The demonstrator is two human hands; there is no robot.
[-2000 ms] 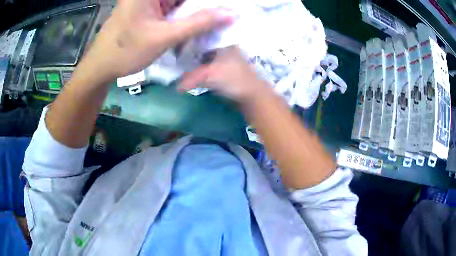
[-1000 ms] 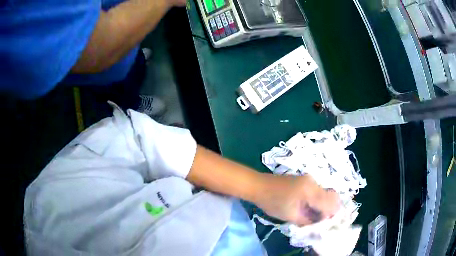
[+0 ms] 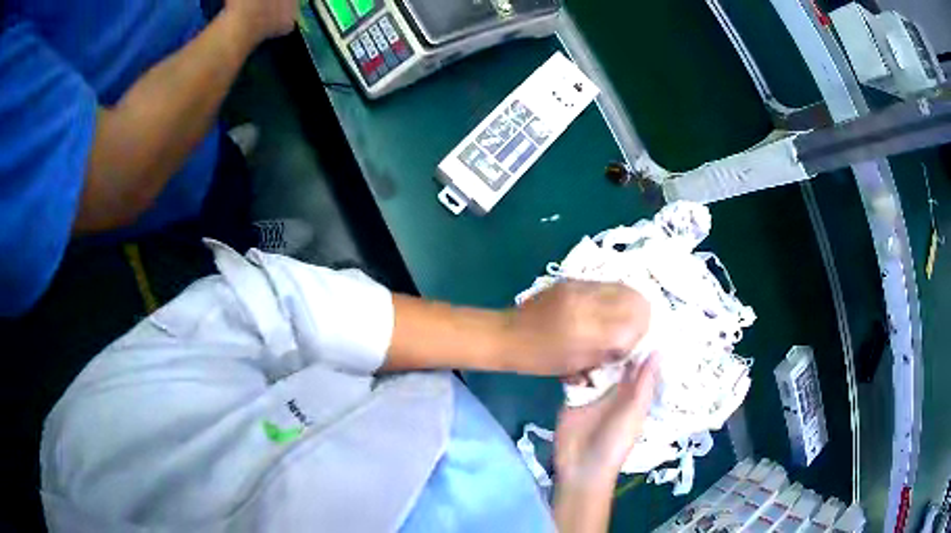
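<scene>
A large tangled pile of white straps (image 3: 693, 333) lies on the dark green table right of centre. My left hand (image 3: 594, 328) is a fist over the pile's near side, closed on white strap material. My right hand (image 3: 610, 422) comes up from below, its fingers against the same small white wad (image 3: 589, 387) between the hands. My left fingers are partly hidden. A printed hang-tab box (image 3: 518, 135) lies flat above the hands, its holed tab toward the table edge.
A digital scale (image 3: 378, 52) with green display stands at top left. A person in blue (image 3: 125, 115) is beside it. A row of boxes (image 3: 766, 505) is at bottom right; a single box (image 3: 801, 404) lies above it. Metal rails (image 3: 897, 312) run along the right.
The view has shifted, with the box and scale further left. My right hand has come into view against my left. The row of boxes now shows at bottom right.
</scene>
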